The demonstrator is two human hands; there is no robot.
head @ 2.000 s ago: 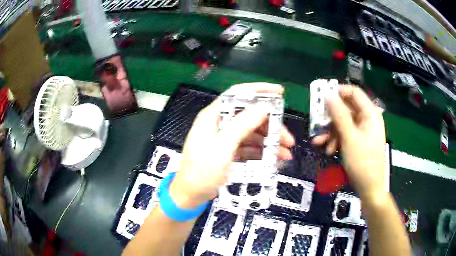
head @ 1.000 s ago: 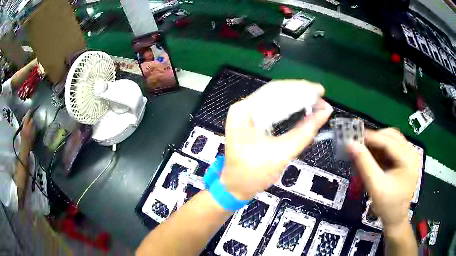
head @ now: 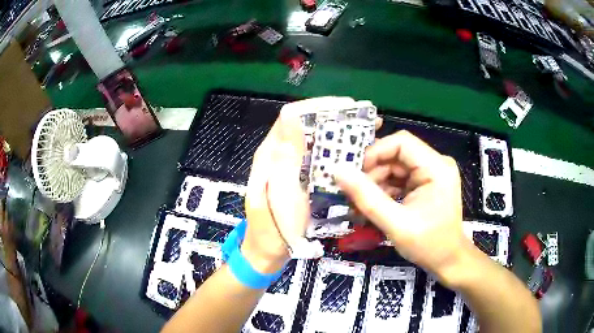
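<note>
My left hand (head: 280, 175), with a blue wristband (head: 246, 260), holds a white housing frame (head: 306, 247), mostly hidden by the palm and the board. My right hand (head: 417, 201) holds a circuit board unit (head: 339, 153) with its thumb on the lower part of the pale face with small dark and blue squares. The board lies against the frame near its upper part. A red piece (head: 360, 239) shows below the board, between the hands. The black blister tray (head: 225, 140) lies beneath, with several white frames in its pockets.
A white fan (head: 78, 162) and an upright smartphone (head: 129, 107) stand left of the tray. The green conveyor belt (head: 221, 75) behind carries scattered units and red pieces. A red piece (head: 533, 247) lies beside a small unit at the right.
The board has moved from apart at the right to against the frame in my left hand. The frame has turned more upright, and the view has shifted.
</note>
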